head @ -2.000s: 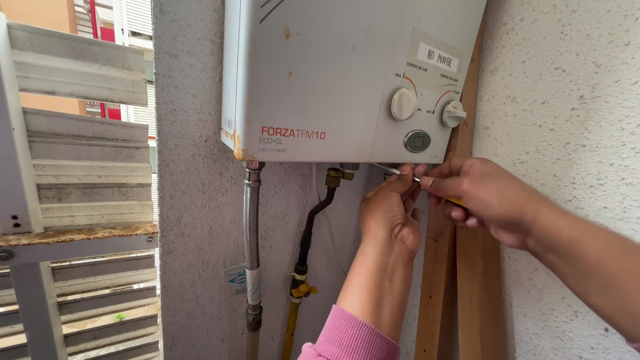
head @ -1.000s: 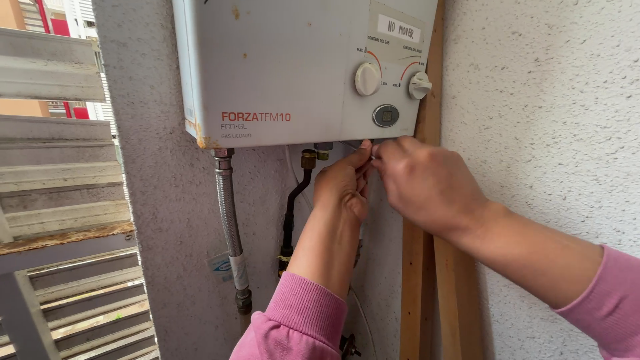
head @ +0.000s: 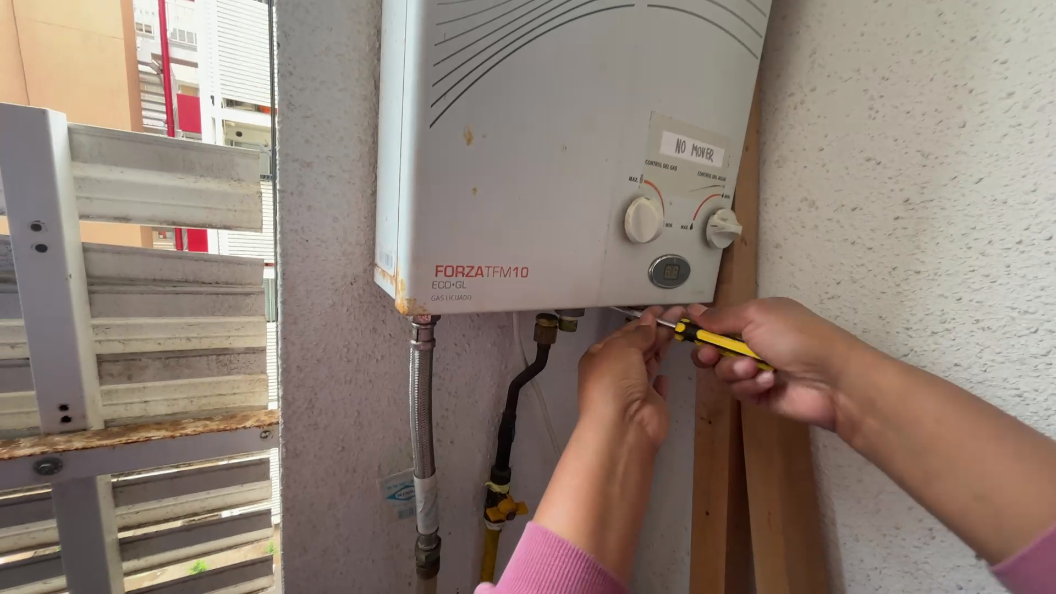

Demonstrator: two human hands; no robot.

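A white wall-mounted gas water heater point(head: 528, 181) with two knobs and an oval display fills the upper middle. Under its lower right edge, my right hand point(head: 771, 355) grips a screwdriver with a yellow and black handle point(head: 722, 342). The thin metal shaft points left and up toward the heater's underside; where its tip rests cannot be seen. My left hand point(head: 627, 371) is raised beneath the heater, its fingertips at the shaft, close to the handle's front end. Whatever lies behind those fingers is hidden.
Left of my hands hang a braided metal hose point(head: 421, 404) and a dark gas pipe point(head: 510, 404) with a yellow valve point(head: 505, 507). Wooden boards point(head: 780, 495) stand against the rough wall point(head: 924, 165) at right. Metal louvres point(head: 173, 313) are at far left.
The view has shifted, showing more of the heater's front. My right hand, blurred close beside my left a second ago, is now farther right, with the screwdriver handle plainly visible.
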